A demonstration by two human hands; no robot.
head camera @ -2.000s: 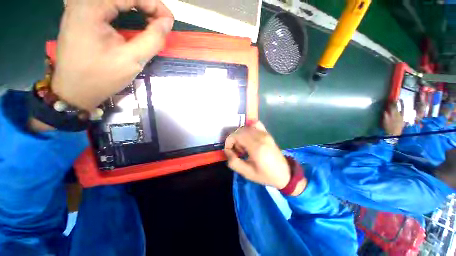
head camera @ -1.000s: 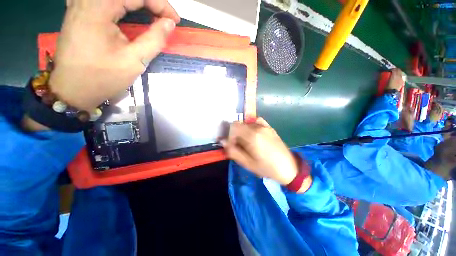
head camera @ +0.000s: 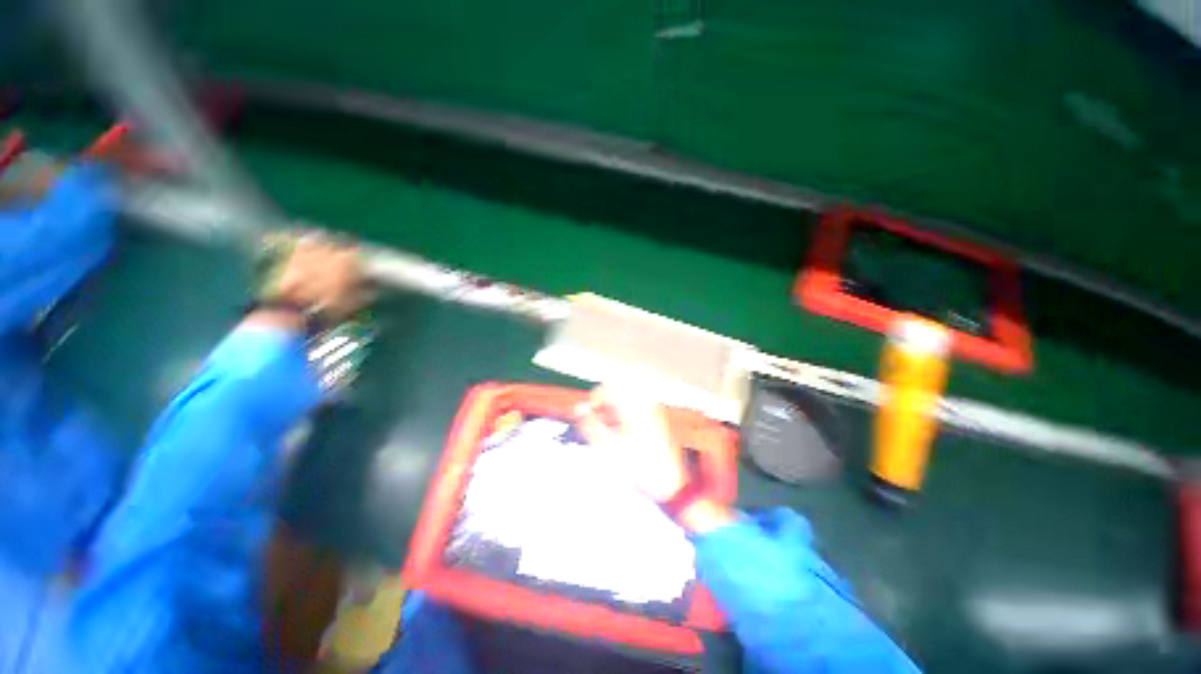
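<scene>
The opened tablet (head camera: pixel 566 514) lies in its red frame (head camera: pixel 560 608), washed out by glare. My right hand (head camera: pixel 639 441), with a red wristband, is over the tablet's far side near the pale sheet (head camera: pixel 645 352). It is blurred and overexposed, so its grip is hidden. A blurred hand (head camera: pixel 320 273) at the left, on a blue sleeve from the lower left, may be my left hand or another worker's. Its fingers are unclear, just above some pale, striped small parts (head camera: pixel 340 356).
The round dark dish (head camera: pixel 790 437) and yellow screwdriver (head camera: pixel 906 415) are right of the frame. Beyond the chipped white rail (head camera: pixel 1054 435), another red-framed unit (head camera: pixel 915 287) lies on the green belt. Another worker's blue sleeve (head camera: pixel 53 244) shows far left. A red edge shows far right.
The view has swung left and pulled back, and is blurred. My right hand has moved from the tablet's near right corner to its far side. The left hand is no longer over the tablet's left end.
</scene>
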